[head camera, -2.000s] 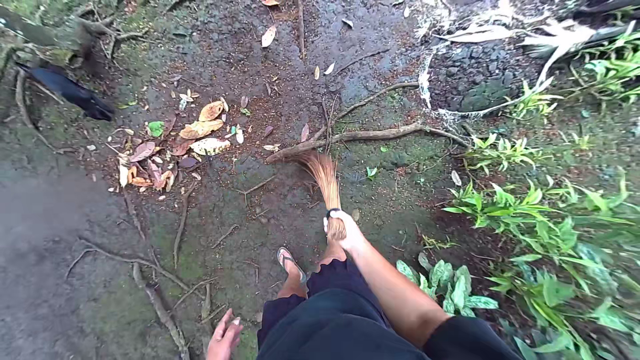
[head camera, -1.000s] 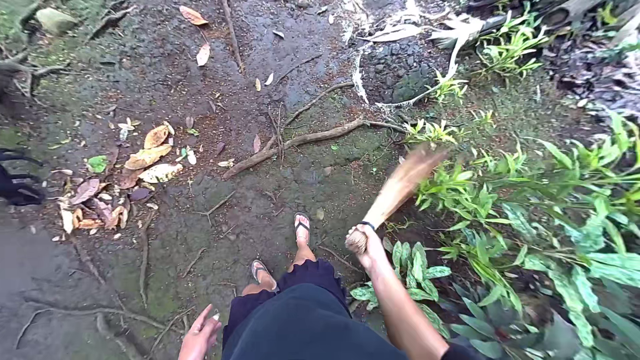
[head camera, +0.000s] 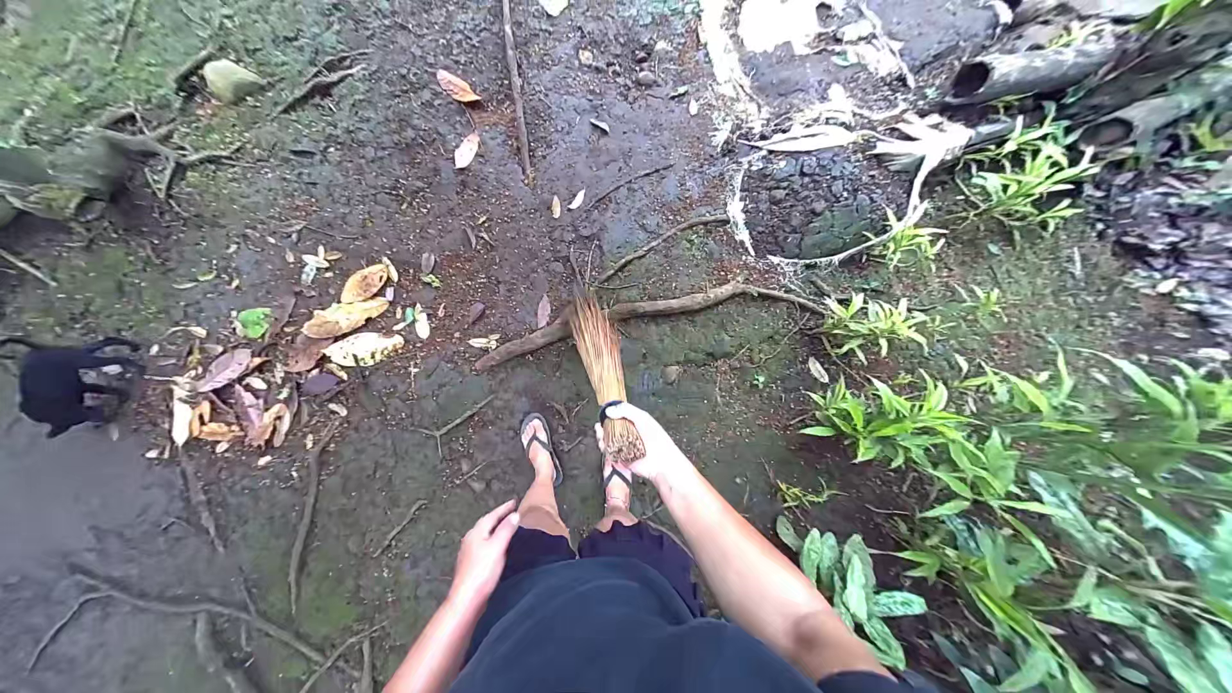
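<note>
My right hand (head camera: 643, 441) is closed around the bound handle end of a stick broom (head camera: 599, 356), whose bristles point up the view and meet a bare fallen branch (head camera: 664, 306) on the soil. Empty, my left hand (head camera: 489, 549) hangs beside my left thigh, its fingers loosely bent and slightly apart. Left of the broom lies a heap of dry leaves (head camera: 252, 385), brown, yellow and purplish, with one green leaf (head camera: 254, 322) in it. My feet in flip-flops (head camera: 541, 449) stand just below the branch.
A black animal (head camera: 69, 385) is at the left, close to the leaf heap. Exposed roots (head camera: 217, 608) cross the soil at lower left. Green plants (head camera: 962, 452) line the right side. Hollow logs (head camera: 1035, 69) lie at upper right, and a stone (head camera: 231, 81) at upper left.
The broom has swung back from over the plants at the right to the branch. My left hand now hangs nearer my thigh. The black animal shows more fully at the left.
</note>
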